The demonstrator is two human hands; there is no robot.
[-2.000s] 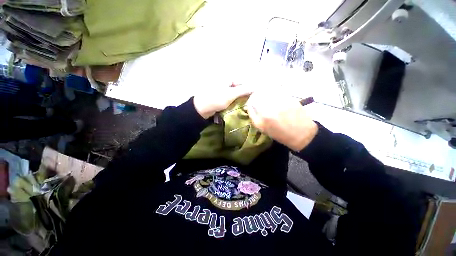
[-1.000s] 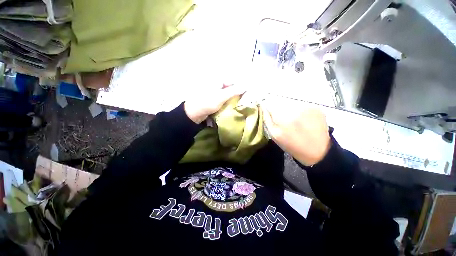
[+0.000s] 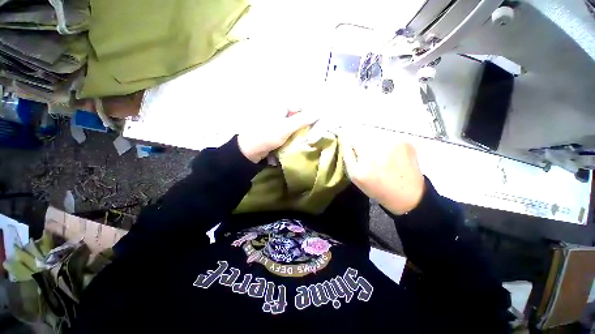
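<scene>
An olive-green garment piece [image 3: 310, 166] is bunched between my two hands at the table's front edge and hangs down onto my lap. My left hand [image 3: 271, 137] grips its upper left part. My right hand [image 3: 385, 169] grips its upper right part, with the fingers near the left hand's fingertips. The fingertips and the cloth between them are washed out against the bright table [image 3: 215, 98], so small details there cannot be told.
A white-grey sewing machine [image 3: 554, 72] stands at the right, its needle area [image 3: 375, 68] beyond my right hand. A flat black rectangle [image 3: 489, 104] and thin metal snips [image 3: 432, 111] lie there. A green cloth heap [image 3: 156, 42] and tied bundle [image 3: 42, 49] are upper left.
My right hand has moved a little right and toward me from two seconds ago, and the cloth's folds between the hands have changed. Both hands keep hold. The whole view has shifted slightly.
</scene>
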